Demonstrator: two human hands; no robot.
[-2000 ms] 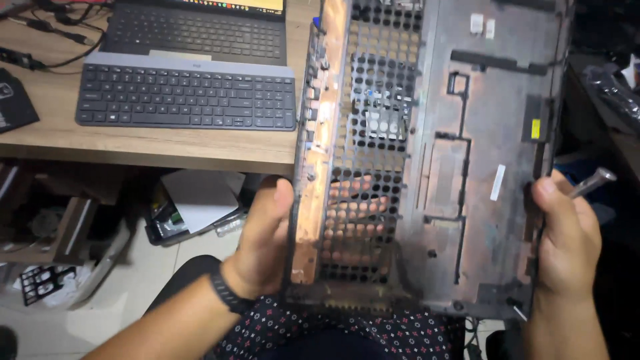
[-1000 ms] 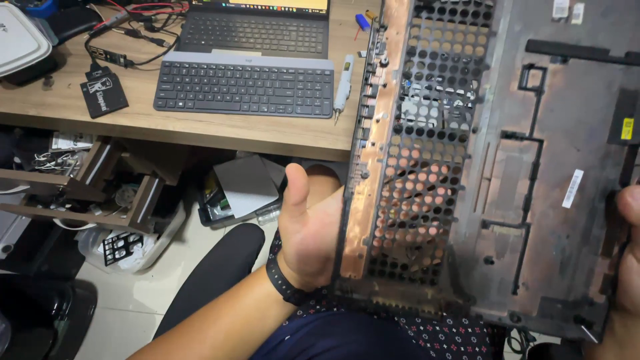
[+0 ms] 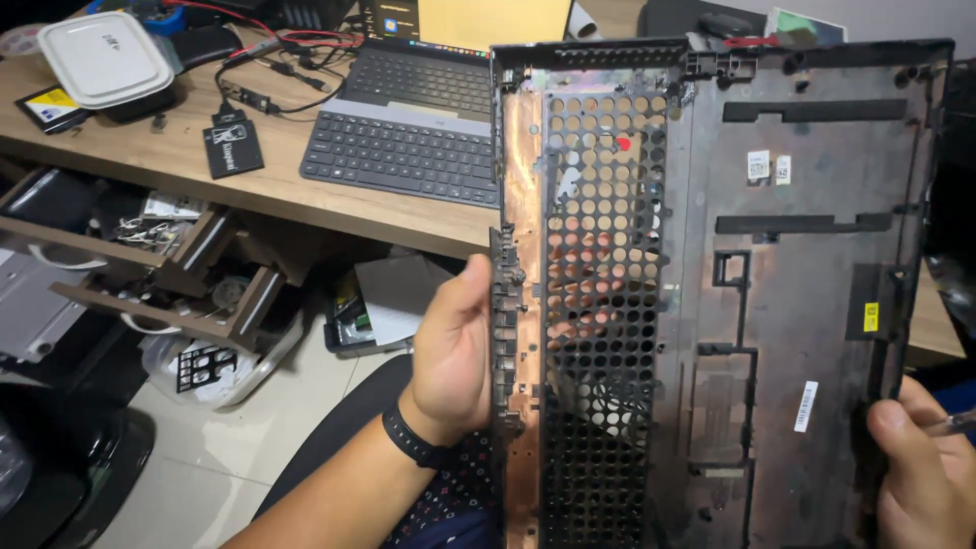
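A laptop's bottom cover (image 3: 808,305), inner side toward me, stands nearly upright between my hands. It has a perforated vent grille, a copper-coloured strip and black foam strips. My left hand (image 3: 457,351) holds its left edge; the fingers lie behind and show through the grille holes. My right hand (image 3: 923,465) grips the lower right edge with the thumb in front. A thin metal tool, partly out of frame, also sits in the right hand (image 3: 953,423); its kind is unclear.
On the wooden desk (image 3: 412,217) are a Logitech keyboard (image 3: 396,156), a laptop (image 3: 427,76), a Kingston solid-state drive (image 3: 232,149), cables and a white-lidded container (image 3: 107,57). Open drawers (image 3: 152,259) jut out at left above a plastic tub (image 3: 229,374). A black tray (image 3: 358,335) lies on the floor.
The laptop cover now shows its top edge, which earlier lay outside the frame. Both hands still hold its sides. The view has shifted, bringing in more of the desk and drawers at left.
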